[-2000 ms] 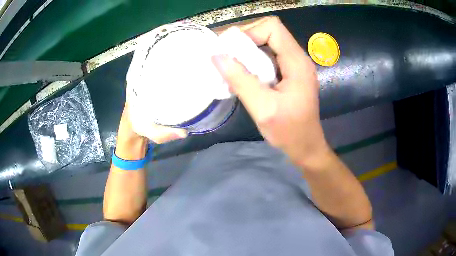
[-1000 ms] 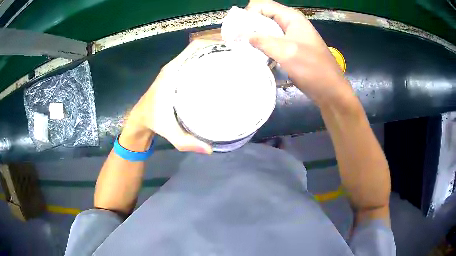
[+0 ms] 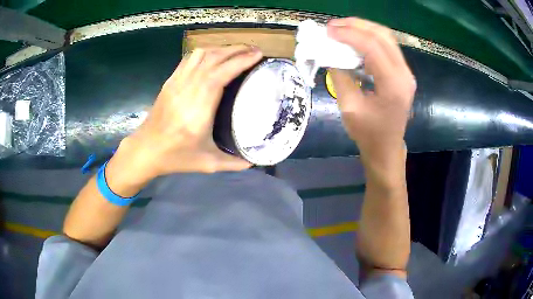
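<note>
A round tin [image 3: 272, 114] is tilted on its side, its white face with dark smears turned to the right. My left hand [image 3: 190, 114] is wrapped around its dark side, thumb below and fingers above. My right hand [image 3: 377, 82] holds a crumpled white wipe [image 3: 321, 49] above and right of the tin, apart from the face or barely at its rim. A yellow lid [image 3: 332, 84] is partly hidden behind my right hand. A brown cardboard tray [image 3: 239, 40] lies behind the tin.
A clear plastic bag [image 3: 44, 105] with white pieces lies on the dark green worktop [image 3: 456, 111] at the left. The chipped white rail [image 3: 158, 20] runs along the back, with the green belt beyond. A black bin [image 3: 429, 198] stands at the lower right.
The tin has been tipped, so its smeared face points right instead of the white top facing up. My right hand and wipe have moved off its upper rim, to the right. The view has shifted right.
</note>
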